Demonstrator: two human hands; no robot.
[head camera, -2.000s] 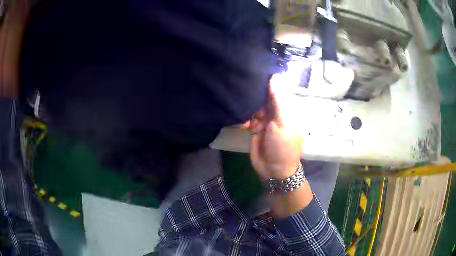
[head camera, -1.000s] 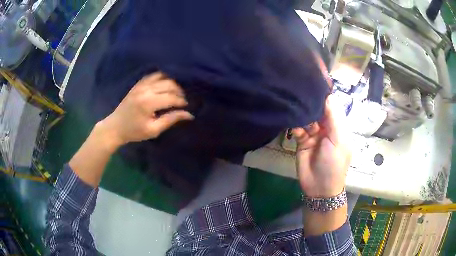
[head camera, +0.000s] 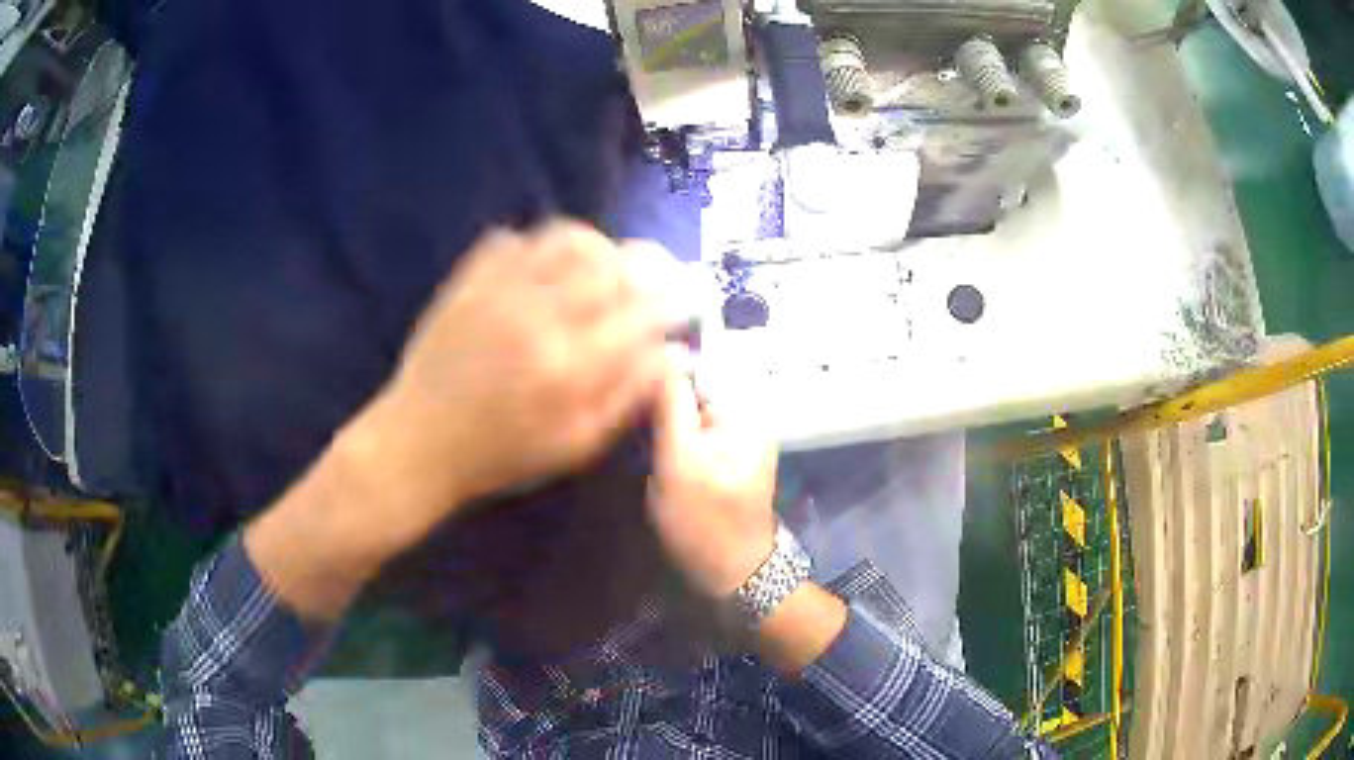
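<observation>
A large dark navy garment (head camera: 327, 193) fills the left side of the view and drapes down towards the lap. My left hand (head camera: 520, 356), blurred, lies on the garment near its right edge, fingers bent at the cloth. My right hand (head camera: 713, 475), with a metal watch on the wrist, is close beside it, its fingertips at the cloth edge just below the needle area. The sewing machine head (head camera: 686, 74) stands above the hands. The presser foot area (head camera: 680, 156) is lit brightly at the cloth's edge. The fingertips of both hands are partly hidden or blurred.
The white machine bed (head camera: 1039, 327) extends right, with dark round holes. A pale front cover (head camera: 849, 201), a dark strip (head camera: 795, 82) and ribbed knobs (head camera: 983, 71) are by the head. A yellow bar (head camera: 1247, 379) and a beige slatted panel (head camera: 1225, 564) are at right.
My left hand has moved right across the garment to beside my right hand. My right hand has moved lower, below the needle area. The view has shifted, so the machine appears further left.
</observation>
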